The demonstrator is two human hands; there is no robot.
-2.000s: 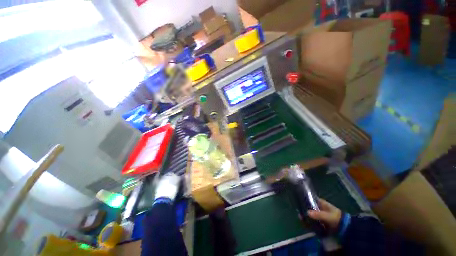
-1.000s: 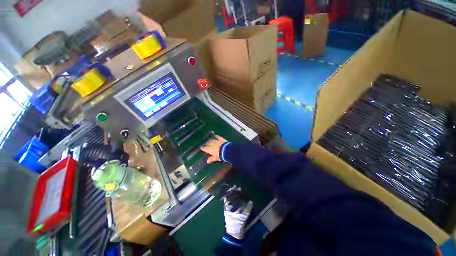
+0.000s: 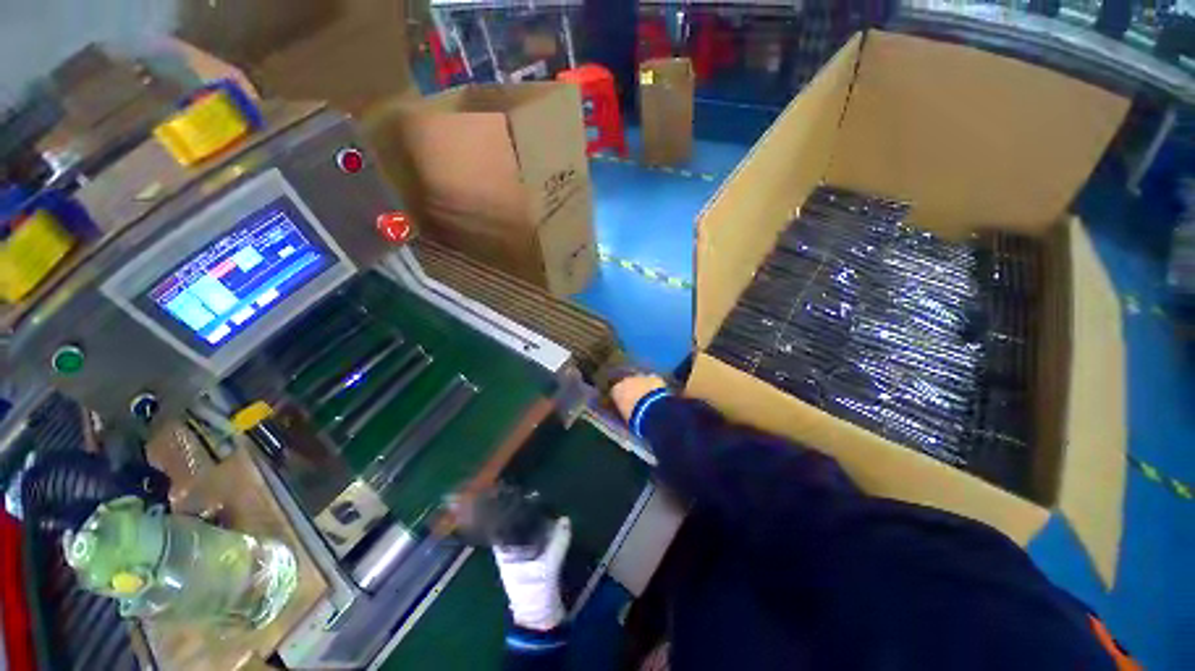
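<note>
Several film-wrapped black bars lie crosswise on the green outfeed belt below the touchscreen. My left hand, in a white glove with dark fingers, is at the belt's near end; its fingers are blurred and I cannot tell if they hold a bar. My right hand, bare, is at the belt's right edge, near the open carton's left corner; its fingers are partly hidden and I cannot tell if it holds anything. The open carton at right holds many shiny wrapped bars.
The control panel with a touchscreen stands at upper left. A clear bottle lies on a brown block at lower left, beside a black ribbed hose. Another tall carton stands behind the machine on the blue floor.
The view has swung right, showing more of the open carton. My right hand has moved from over the belt's bars to its right edge. My left hand remains at the belt's near end.
</note>
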